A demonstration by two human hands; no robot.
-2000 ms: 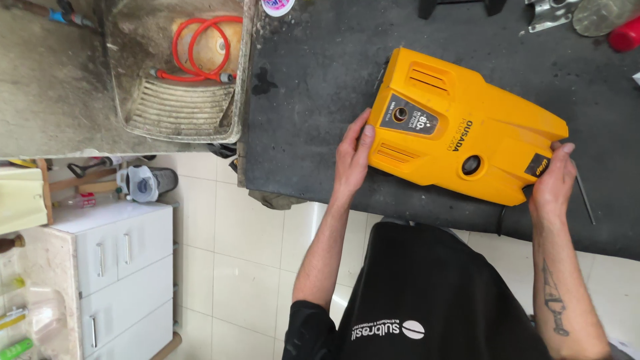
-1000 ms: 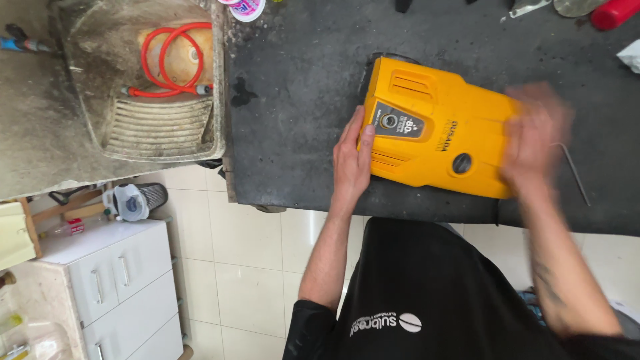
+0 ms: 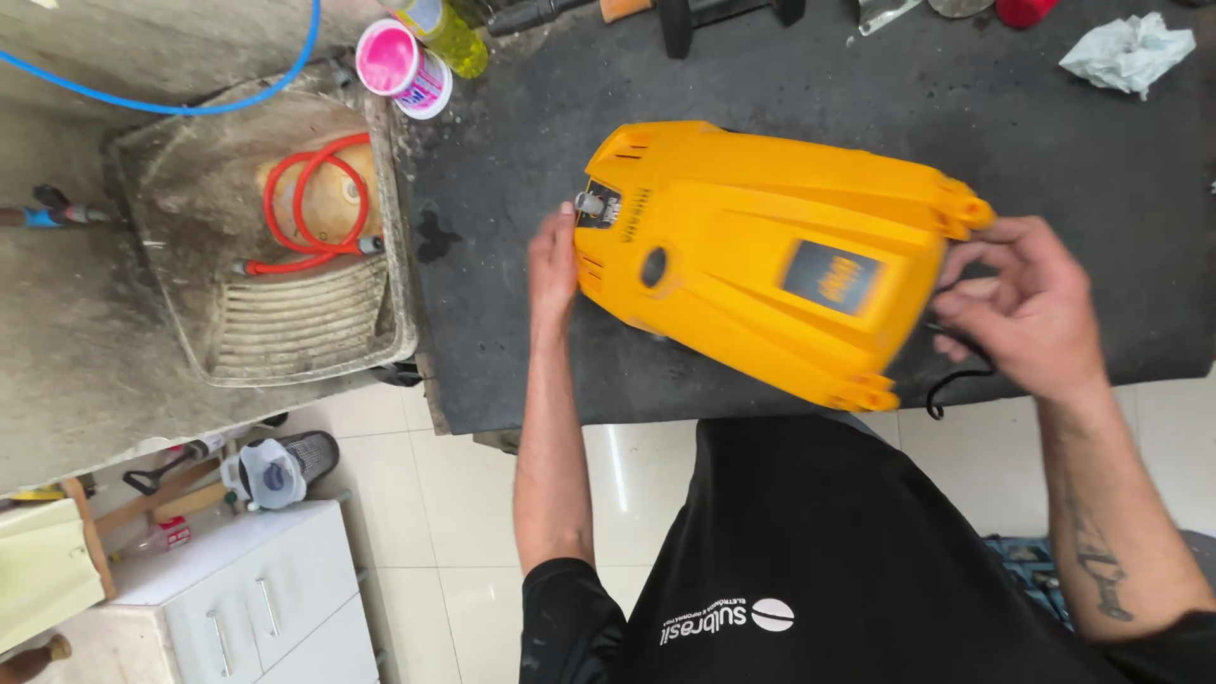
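Note:
A yellow pressure washer housing [image 3: 750, 256] with a round grey knob [image 3: 590, 203] lies tilted over the dark worktop, its upper face toward me. At the knob end, my left hand [image 3: 554, 266] holds the housing's edge, thumb up beside the knob. My right hand [image 3: 1021, 299] is at the opposite end, fingers curled by the corner, with a black cord [image 3: 959, 378] hanging at the fingers. Whether these fingers grip the cord or the housing is partly hidden.
To the left is a worn sink [image 3: 407, 285] holding a coiled red hose [image 3: 309, 256]. A pink-and-white tub [image 3: 389, 59] and a bottle of yellow liquid [image 3: 446, 38] stand near its corner. Crumpled white paper [image 3: 1129, 55] lies on the worktop [image 3: 855, 85] at the upper right.
The yellow housing has turned, showing more of its broad face and the dark badge. My right hand has moved to its far end, where the black cord now shows.

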